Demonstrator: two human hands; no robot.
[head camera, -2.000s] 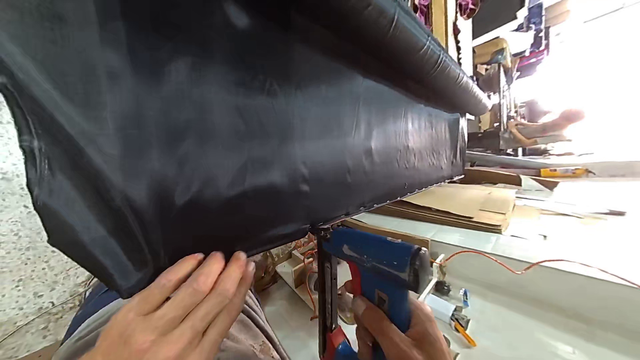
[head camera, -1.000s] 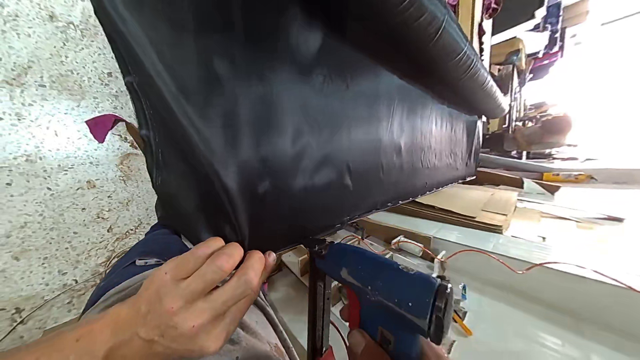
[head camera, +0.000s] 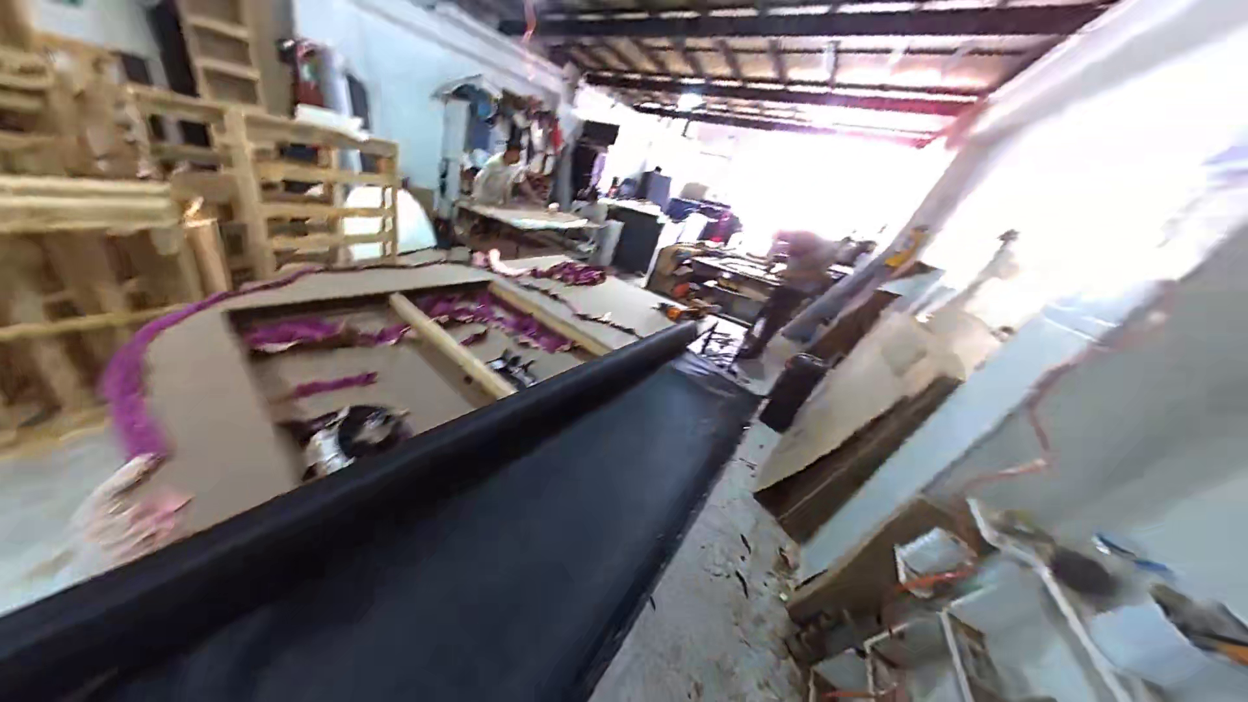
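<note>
Glossy black upholstery material (head camera: 468, 556) stretches from the lower left toward the middle, with a thick padded roll (head camera: 390, 487) along its left side. Beyond that roll stands a wooden furniture frame (head camera: 205, 419) faced with board, with purple fabric (head camera: 132, 380) along its rim and a light wood crossbar (head camera: 450, 343) inside. Neither of my hands appears in the current view, and the blue staple gun of the earlier frames is out of sight too.
Slatted wooden frames (head camera: 322, 195) stand at the upper left. Two people work at tables farther back, one at a light tabletop (head camera: 531, 216). Cardboard sheets (head camera: 858, 409) lean at the right. Boxes with an orange hose (head camera: 936, 577) lie at lower right. Debris litters the floor (head camera: 697, 595).
The view has swung up toward the workshop. My left hand, earlier at the black material's edge, and my right hand, earlier gripping the staple gun, are out of frame.
</note>
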